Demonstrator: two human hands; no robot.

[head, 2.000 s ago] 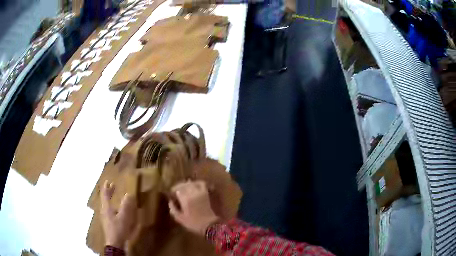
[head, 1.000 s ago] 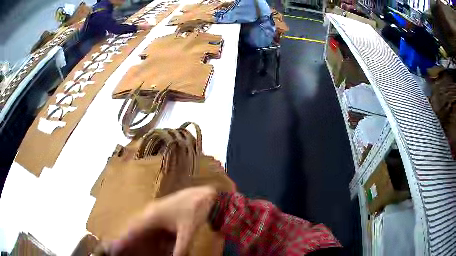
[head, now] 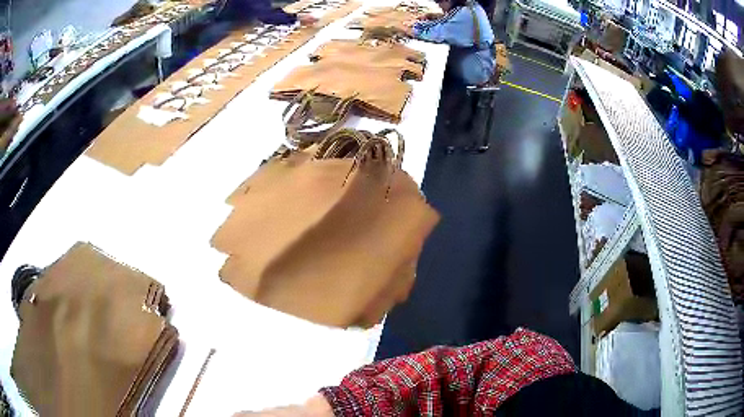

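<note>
A loose pile of brown outer panels (head: 326,236) lies in front of me on the white-covered table (head: 196,228), with bunched handles (head: 359,148) at its far edge. A second brown stack (head: 86,334) with layered edges lies at the lower left. A thin brown strip (head: 197,381) lies beside it. My right hand (head: 285,410) is cut off by the bottom edge, nearer to me than the loose pile. Its fingers and anything in them are hidden. My left hand is not in view.
Another brown panel stack (head: 347,81) with handles lies farther up the table. White pieces with dark arcs (head: 175,99) lie in a row on a brown sheet (head: 122,151). A seated person (head: 465,37) is at the far right side. A ribbed-top shelf (head: 644,163) stands at the right.
The view has swung left and down, showing the lower-left stack. My right hand has moved off the loose pile to the bottom edge. My left hand, earlier on that pile, is out of view.
</note>
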